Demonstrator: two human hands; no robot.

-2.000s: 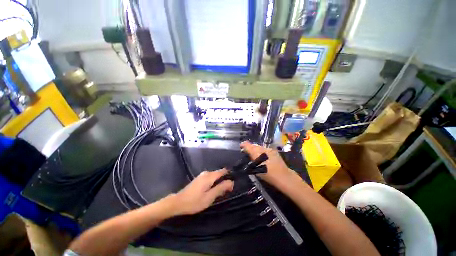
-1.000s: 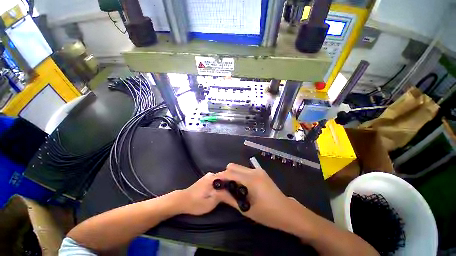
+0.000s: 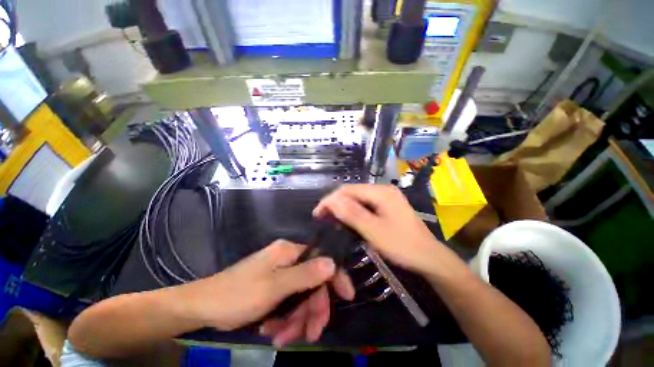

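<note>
My left hand (image 3: 294, 287) is closed around a bunch of black cable ends (image 3: 333, 240) above the middle of the mat, palm partly up, fingers blurred. My right hand (image 3: 376, 218) is over the top of the same bunch, fingers bent; whether it grips the ends is hidden. A narrow silver loading bar (image 3: 398, 290) lies slanted on the black mat just right of the hands, with small cable tips along its left side. A second bar (image 3: 427, 216) shows only in part behind my right hand.
The press stands ahead, with a green-handled tool (image 3: 281, 170) on its base plate (image 3: 247, 179). Looped cables (image 3: 154, 215) lie at left. A yellow box (image 3: 457, 193) and a white scrap bucket (image 3: 599, 287) are at right. A cardboard box edge (image 3: 43, 333) is at lower left.
My right hand has moved from beside the bunch to over its top. My left hand has turned and its fingers are spread more below. The view has shifted, and the slanted bar shows more.
</note>
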